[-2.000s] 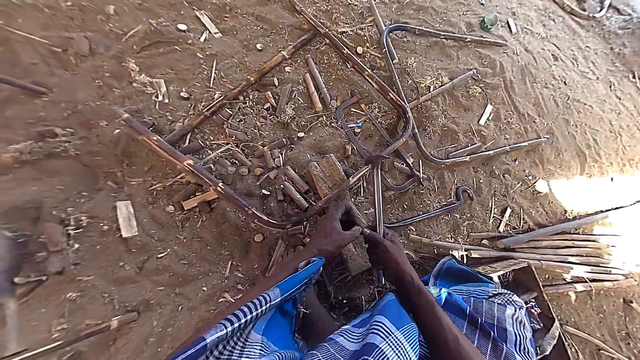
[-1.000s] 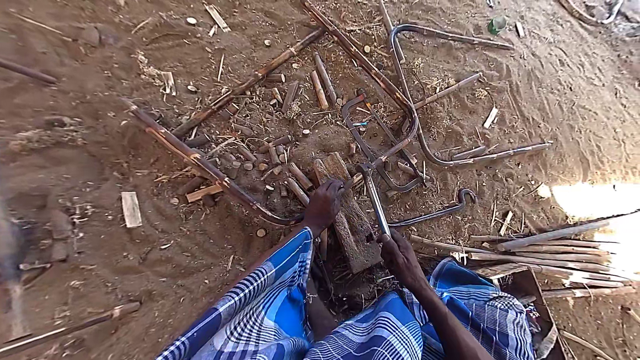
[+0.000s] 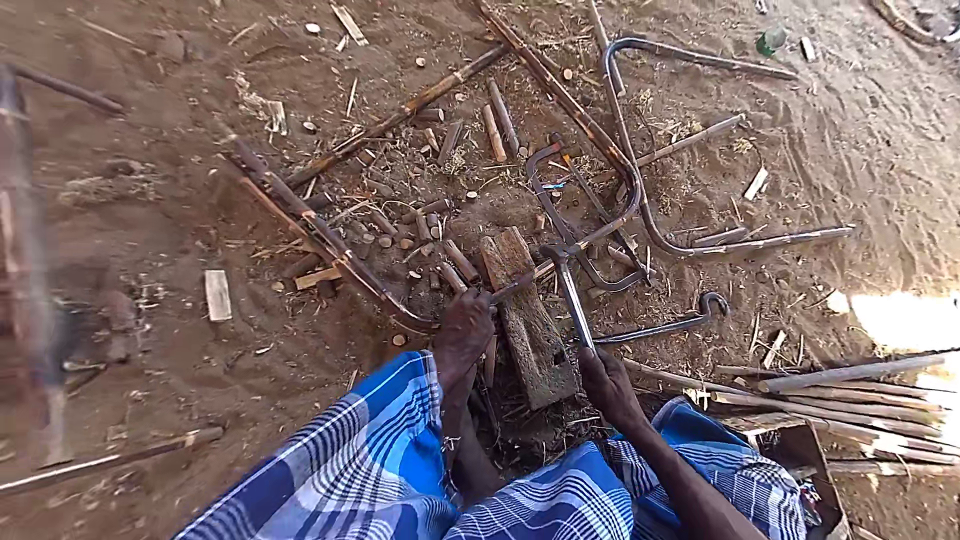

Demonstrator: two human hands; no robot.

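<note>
My left hand (image 3: 463,330) grips a bent cane pole (image 3: 375,289), whose stretch near the hand lies across a worn wooden block (image 3: 529,330) on the ground. In my right hand (image 3: 606,381) is the handle of a metal hammer (image 3: 571,296); its head is up beside the pole, just right of the block. Whether the head touches the pole I cannot tell. A hacksaw (image 3: 559,217) lies on the sand beyond the block, partly under the pole. Right of the hammer lies a metal rod with a hooked end (image 3: 667,328).
Another bent pole (image 3: 645,195) lies at the upper right. Short cut cane pieces (image 3: 420,225) litter the sand beyond the block. A bundle of sticks (image 3: 862,397) and an open box (image 3: 821,465) are at the lower right. A blurred upright shape (image 3: 26,262) stands at the left edge.
Two seconds ago both hands were close together over the block. They have moved apart, my left hand to the pole and my right hand to the lower handle of the hammer.
</note>
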